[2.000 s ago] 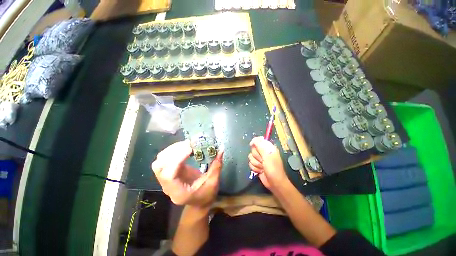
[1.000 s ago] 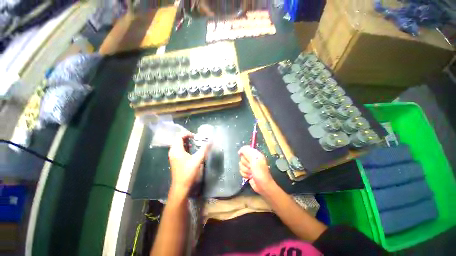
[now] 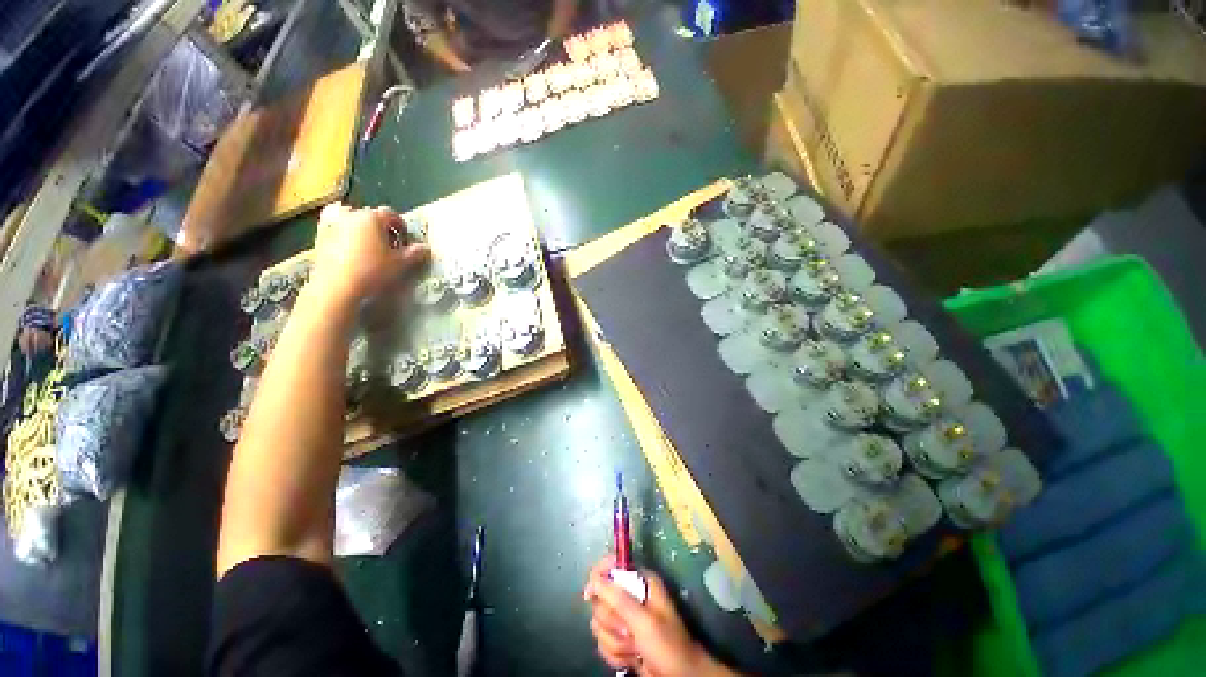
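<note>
My left hand (image 3: 360,251) reaches over the tan tray (image 3: 463,218) at left. Its fingers close on a round grey unit at the back row, mostly hidden by the fingers. My forearm covers part of the tray's units. My right hand (image 3: 638,624), low in the picture and partly cut off, grips a slim red-handled tool (image 3: 622,526) with its blue tip pointing away from me. A pale-handled tool (image 3: 470,622) with a dark shaft lies on the bench. A crumpled clear bag (image 3: 373,509) lies beside my left forearm.
A dark-topped board (image 3: 688,397) at right bears rows of round units with flat grey plates. Beyond it is a large carton (image 3: 979,119). A green crate (image 3: 1137,304) holds blue-grey blocks. Copper-coloured parts (image 3: 556,99) and another person's hands are at the far end.
My left hand has moved from the bench front to the tray's back row. The unit it worked on is gone from the front. My right hand keeps the red-handled tool. The view has shifted.
</note>
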